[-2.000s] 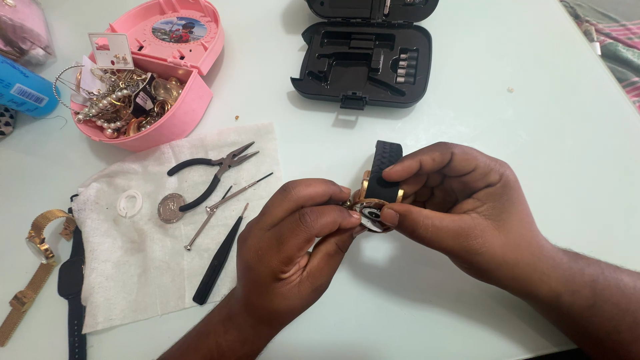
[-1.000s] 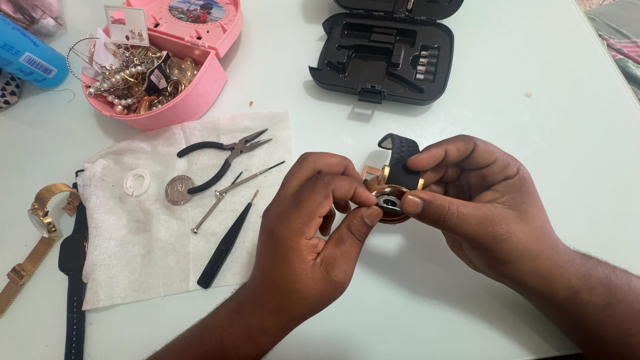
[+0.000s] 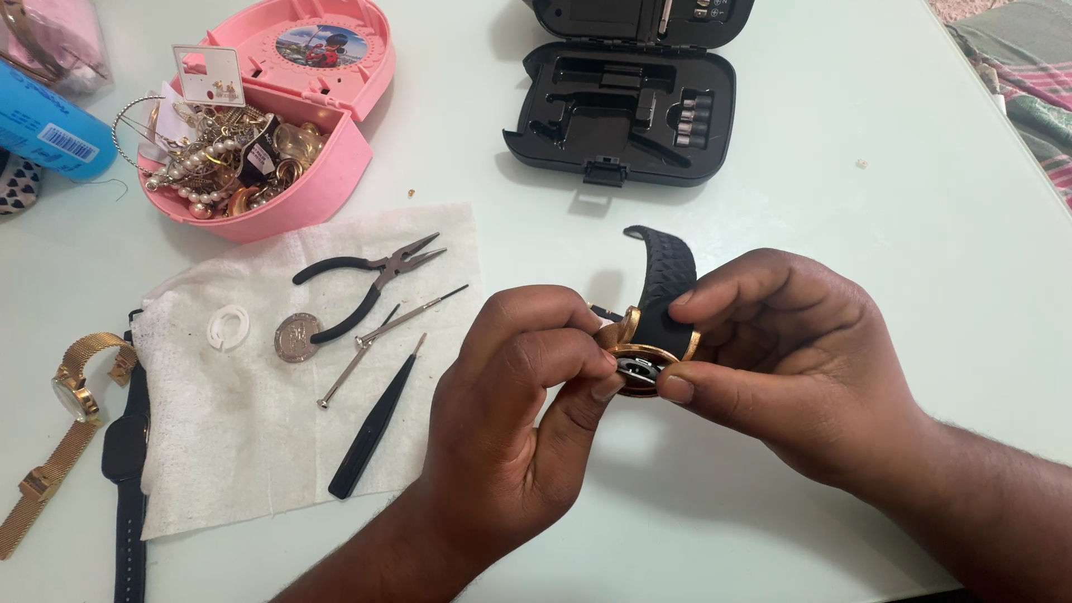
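Note:
Both hands hold a gold-coloured wristwatch case point(image 3: 643, 392) above the table, its back off and the inside showing. My right hand point(image 3: 779, 368) grips the case and its black textured strap point(image 3: 667, 272), thumb at the rim. The fingertips of my left hand point(image 3: 536, 394) pinch at the left side of a dark round part point(image 3: 638, 369) tilted in the case; whether they grip that part or the rim I cannot tell. To the left, on a white cloth point(image 3: 251, 452), lie black-handled pliers point(image 3: 389, 268), black tweezers point(image 3: 377, 427), small screwdrivers point(image 3: 356, 360), a metal disc point(image 3: 297, 337) and a white plastic ring point(image 3: 228, 327).
A pink box point(image 3: 276, 205) full of jewellery stands at the upper left, beside a blue tube point(image 3: 59, 126). An open black tool case point(image 3: 620, 163) lies beyond my hands. At the far left are a gold mesh-band watch point(image 3: 74, 394) and a black smartwatch point(image 3: 126, 445).
The dark round part shows more tilted in the watch case than a second ago. The watch strap's free end stands higher above my right fingers. Both hands stay at the watch.

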